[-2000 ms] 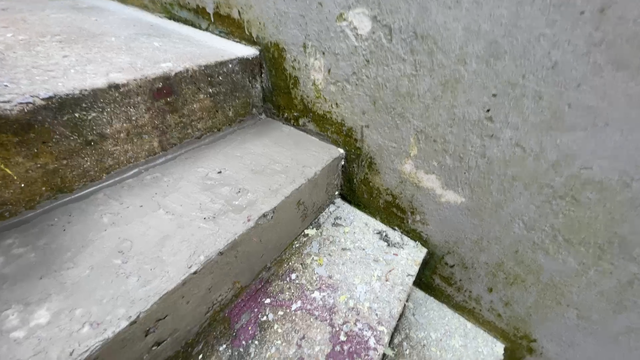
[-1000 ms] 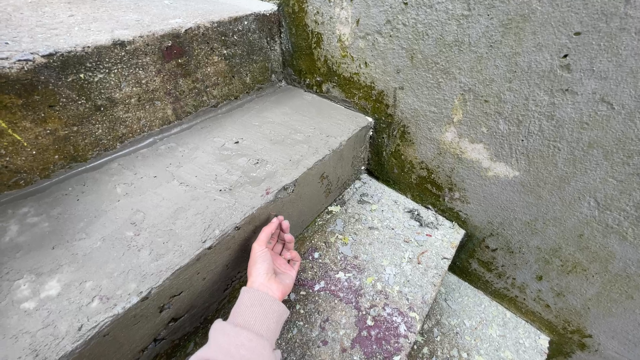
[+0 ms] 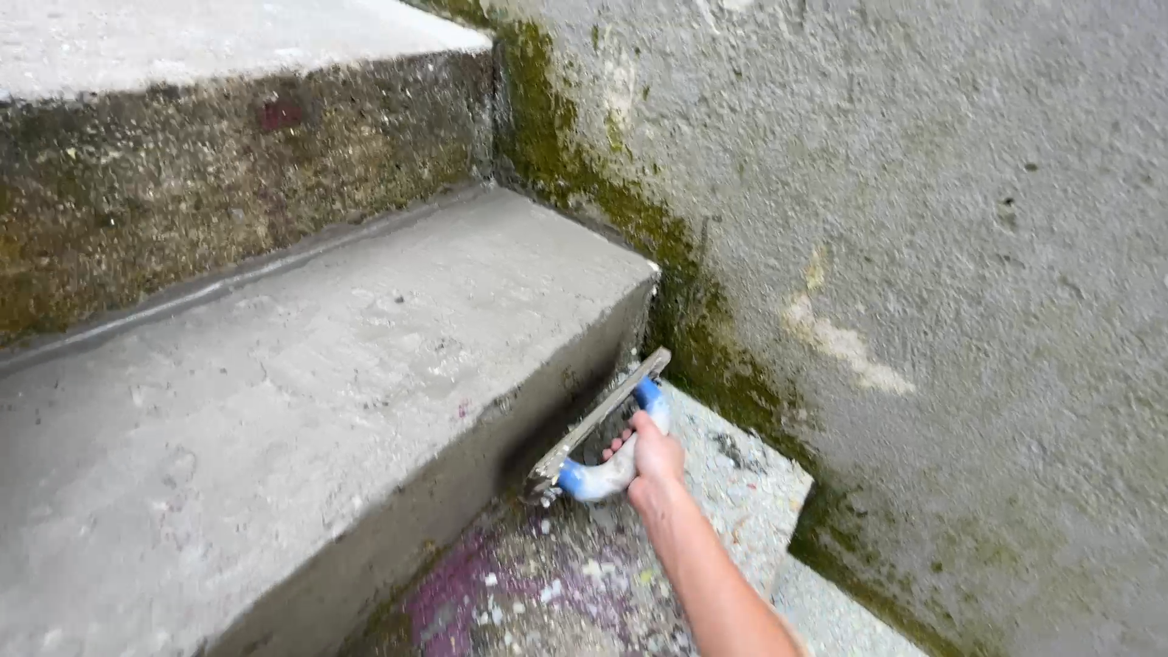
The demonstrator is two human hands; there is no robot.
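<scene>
My right hand [image 3: 655,458] is closed around the blue and white handle of a masonry float [image 3: 602,420], near the right end of the step. The float's flat plate stands on edge, turned toward the smooth grey front face of the concrete step [image 3: 429,520]; whether it touches the face cannot be told. Grey mortar clings to the plate's lower end. The top of this step [image 3: 301,365] is grey, with a slightly rough surface and small marks. My left hand is out of view.
A higher step with a stained, mossy riser [image 3: 228,164] rises at the back left. The rough grey wall [image 3: 912,228] borders the steps on the right, green moss along its foot. Below lies a paint-spattered step [image 3: 730,474], then another lower step [image 3: 830,620].
My left hand, in view by the step's front face one second ago, has left the view. My right hand has come in from the lower right, holding the float.
</scene>
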